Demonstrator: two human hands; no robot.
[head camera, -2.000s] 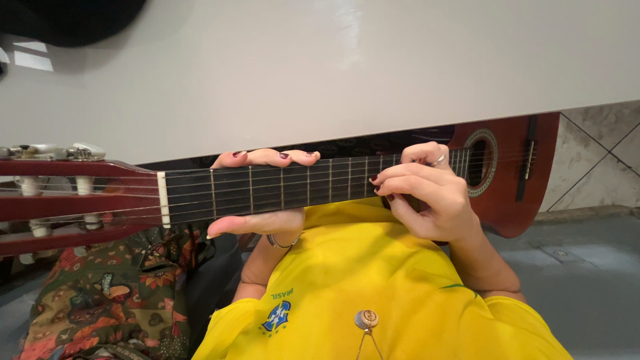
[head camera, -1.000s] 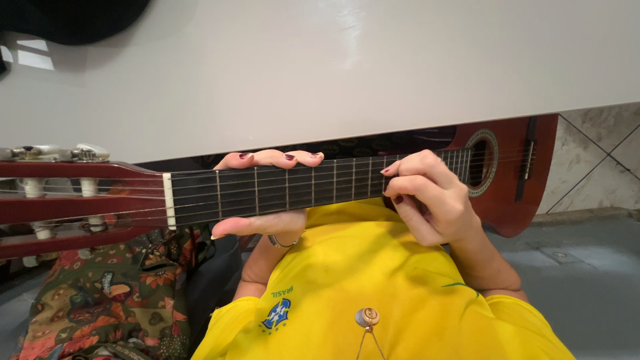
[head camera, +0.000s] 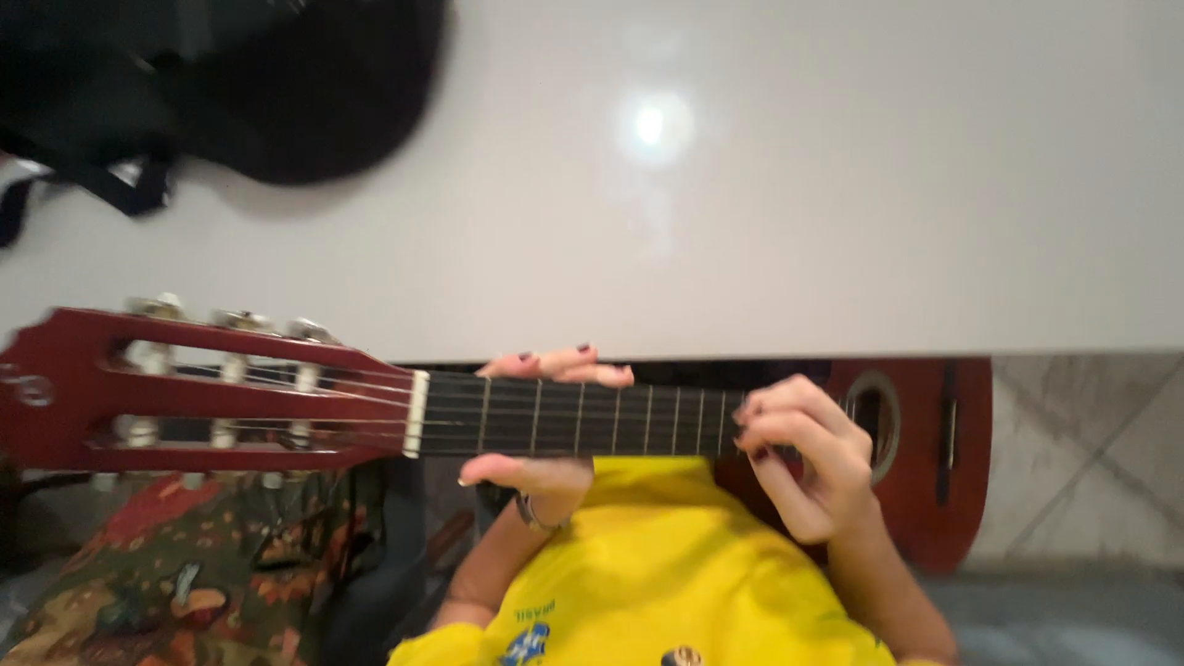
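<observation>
A reddish-brown classical guitar (head camera: 967, 462) lies across my lap, its slotted headstock (head camera: 222, 388) pointing left. My left hand (head camera: 546, 467) cradles the dark fretboard (head camera: 555, 418) from behind, near the nut (head camera: 416, 413); its thumb lies along the lower edge, and the fingertips with dark nail polish show above the upper edge. My right hand (head camera: 819, 453) is over the strings where the neck meets the body, just left of the sound hole (head camera: 874, 425), with fingers curled and their tips at the strings. Part of the sound hole is hidden by that hand.
A white table (head camera: 740, 231) spans the area beyond the guitar, its edge close to the neck. A black padded case or bag (head camera: 305, 92) with a strap rests on it at upper left. Patterned fabric (head camera: 185, 583) lies below the headstock. Tiles (head camera: 1091, 453) show at right.
The view has shifted, showing more of the headstock and the black case. My right fingers have changed their curl at the strings. My left hand stays around the neck.
</observation>
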